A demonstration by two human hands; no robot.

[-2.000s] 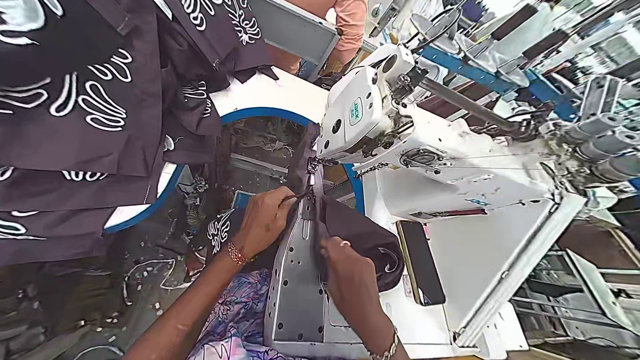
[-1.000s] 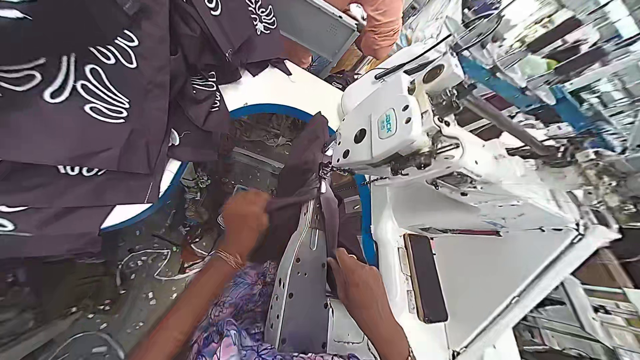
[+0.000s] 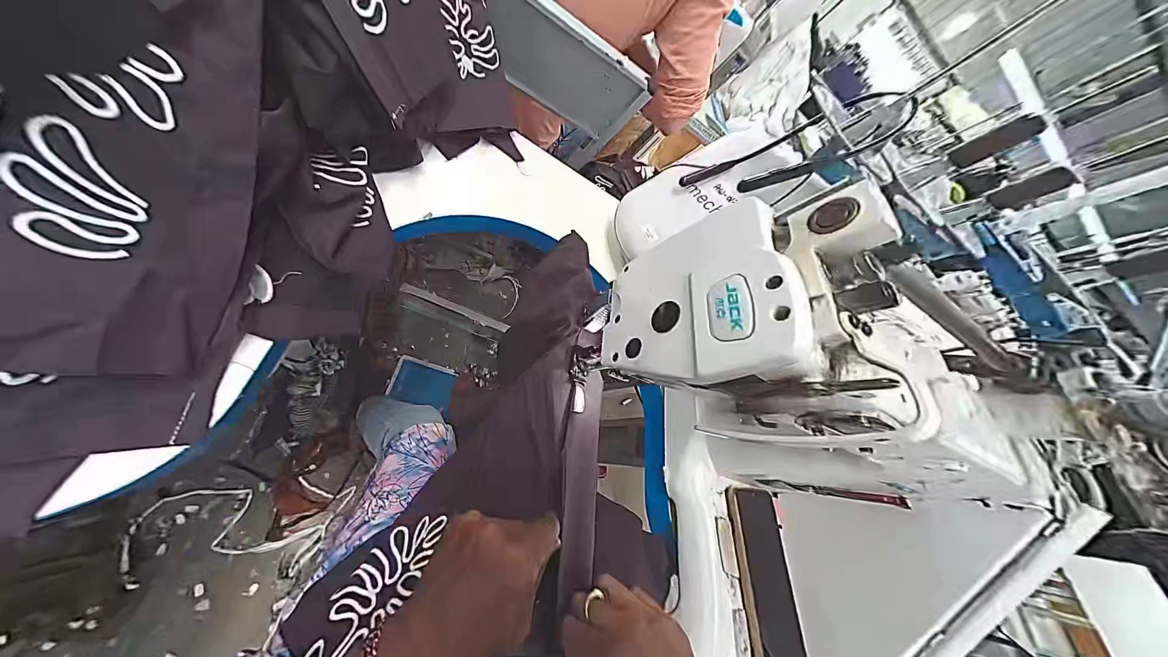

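A dark fabric piece with white looped embroidery runs up to the needle and presser foot of a white Jack sewing machine. My left hand grips this fabric low in the view, left of a long folded strip. Beside the strip's lower end, my right hand, with a ring on one finger, holds the cloth's right side. The fingertips of both hands are partly hidden. The fabric's upper end lies bunched behind the needle area.
Embroidered dark fabric panels are piled on the white, blue-edged table at left. A dark phone-like slab lies right of the machine bed. Scraps and thread litter the floor. Another person's arm shows beyond a grey tray.
Both hands have moved down along the fabric, away from the needle. More cloth now stretches between them and the machine, covering the metal arm seen before. The view has shifted closer.
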